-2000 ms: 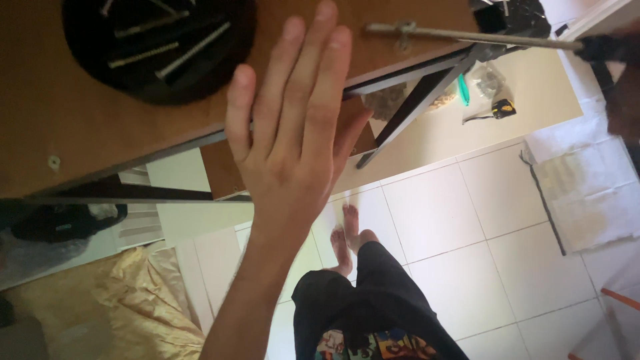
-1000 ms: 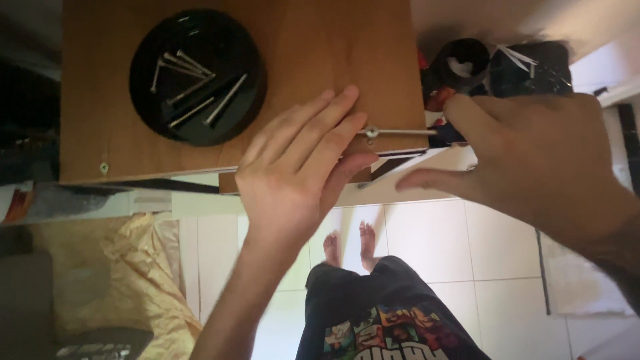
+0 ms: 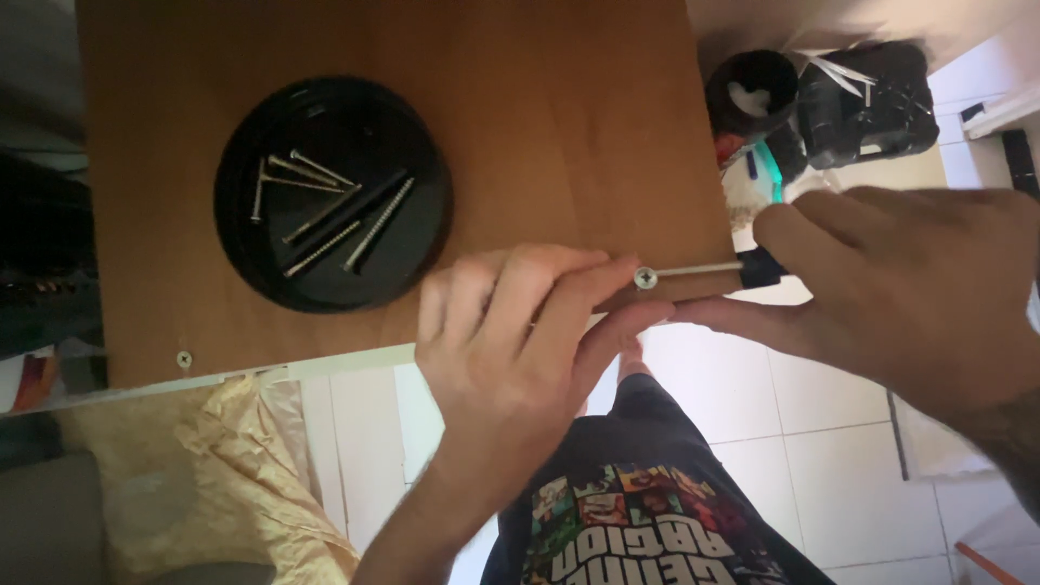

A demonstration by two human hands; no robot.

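My left hand [image 3: 520, 325] rests on the front edge of a brown wooden board [image 3: 561, 122], its fingertips beside a cross-head screw [image 3: 646, 278] whose head stands near the board's right front corner. A screwdriver [image 3: 699, 269] lies sideways, its shaft's tip by the screw head, and my right hand [image 3: 886, 284] grips its dark handle, which the fingers mostly hide. On the board, left of my hands, a round black dish [image 3: 333, 195] holds several long screws [image 3: 379, 223]. Another screw head [image 3: 184, 358] sits flush near the left front corner.
Right of the board stand a black round container [image 3: 751, 91], a black case [image 3: 869, 106] with white strips on it, and a turquoise-edged bag [image 3: 768, 171]. Yellowish crumpled cloth [image 3: 252, 479] is below the board's left part. My legs are under the front edge, over white floor tiles.
My right hand has come in from the right edge and is now beside my left hand at the board's corner. The view has shifted and come closer to the board.
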